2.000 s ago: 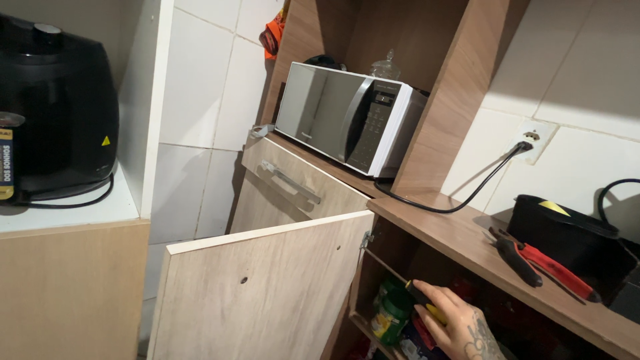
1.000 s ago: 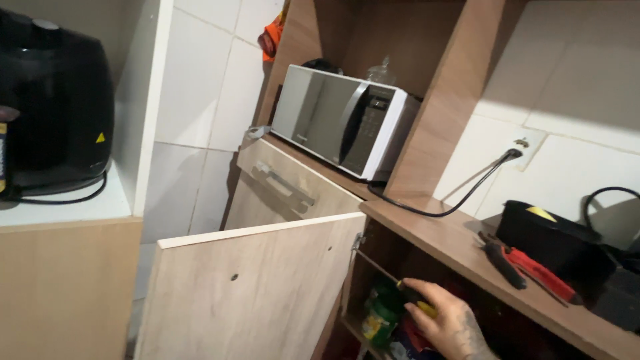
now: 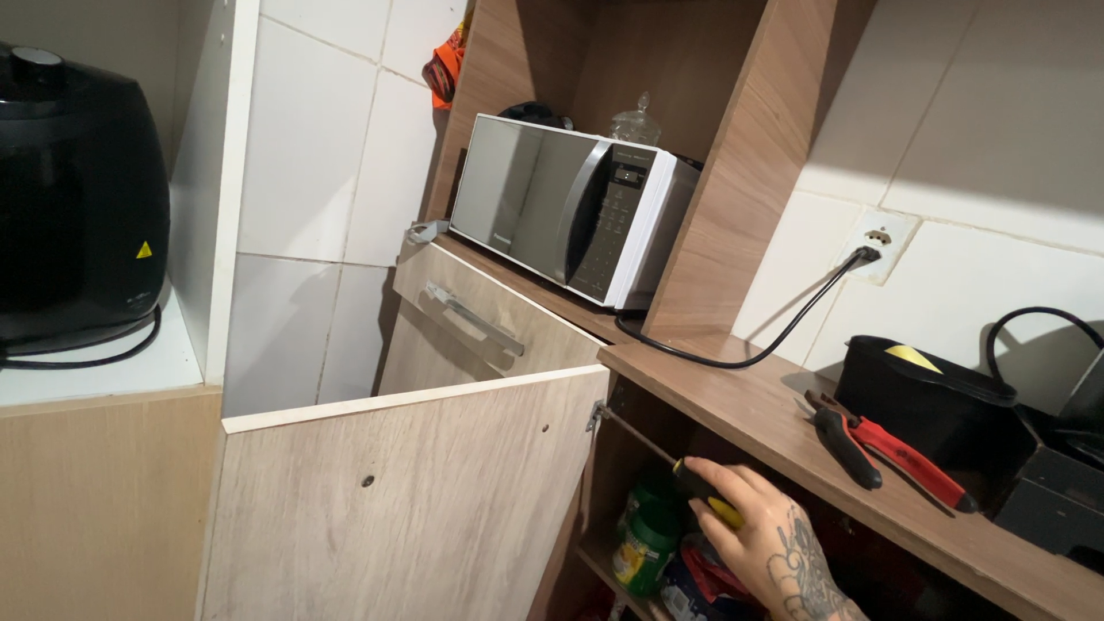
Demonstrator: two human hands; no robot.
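Note:
My right hand point(image 3: 759, 535), at the lower right, is closed around the black and yellow handle of a screwdriver point(image 3: 642, 438). The shaft points up and left, and its tip is at the metal hinge point(image 3: 596, 417) that joins the open wooden cabinet door point(image 3: 405, 500) to the cabinet. Whether the tip sits in a screw cannot be told. Below the handle, green-lidded jars point(image 3: 647, 543) and packages stand on the inner shelf. Red and black pliers point(image 3: 888, 448) lie on the countertop above my hand. My left hand is not in view.
A microwave point(image 3: 552, 207) stands in the wooden unit behind the door, its black cord running to a wall socket point(image 3: 880, 246). A black container point(image 3: 931, 388) sits behind the pliers. At the left a black air fryer point(image 3: 78, 207) stands on a white shelf. A drawer handle point(image 3: 474, 319) sticks out behind the door.
The screwdriver in my right hand has come to the door hinge; two seconds ago the hand was lower in the cabinet opening, near the jars.

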